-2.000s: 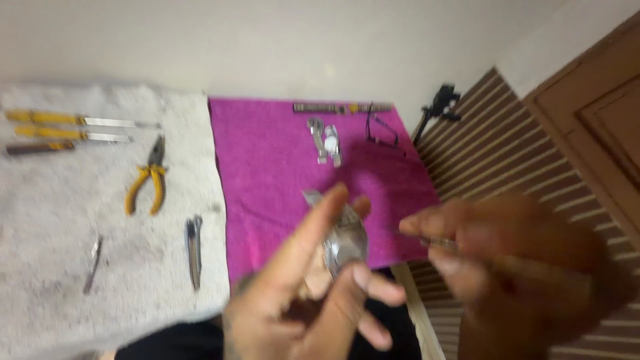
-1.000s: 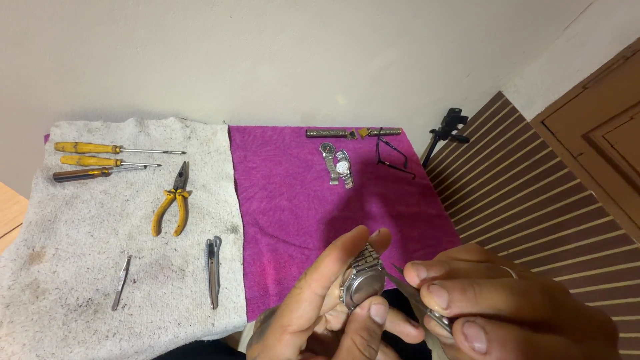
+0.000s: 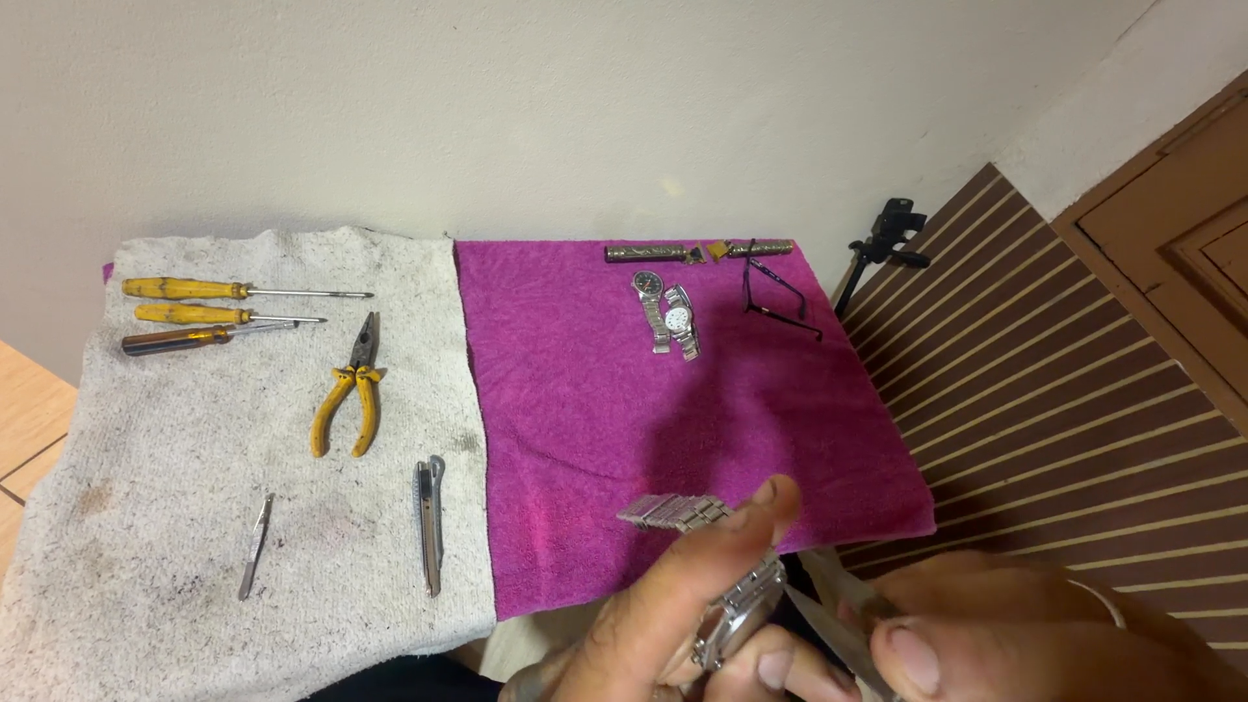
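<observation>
My left hand (image 3: 673, 614) grips a metal wristwatch (image 3: 746, 604) by its case, near the front edge of the purple towel. Part of its link bracelet (image 3: 673, 511) sticks out to the left above the fingers. At the lower right, my right hand (image 3: 1033, 634) holds a pointed metal tool (image 3: 834, 629), probably a blade or tweezers. Its tip is close beside the watch's edge; whether they touch I cannot tell. Two more metal wristwatches, one dark-faced (image 3: 647, 285) and one white-faced (image 3: 679, 320), lie farther back on the purple towel (image 3: 565, 390).
On the white cloth (image 3: 195, 419) at left lie several screwdrivers (image 3: 185, 289), yellow-handled pliers (image 3: 346, 400), tweezers (image 3: 255, 546) and a metal cutter-like tool (image 3: 429, 526). Eyeglasses (image 3: 775, 302) and a patterned case (image 3: 646, 253) lie at the back. A black stand (image 3: 882, 244) is beyond the right edge.
The watch in my left hand is turned: its round back faced the view earlier, and now its side edge shows with the bracelet out to the left. Both hands are lower in view.
</observation>
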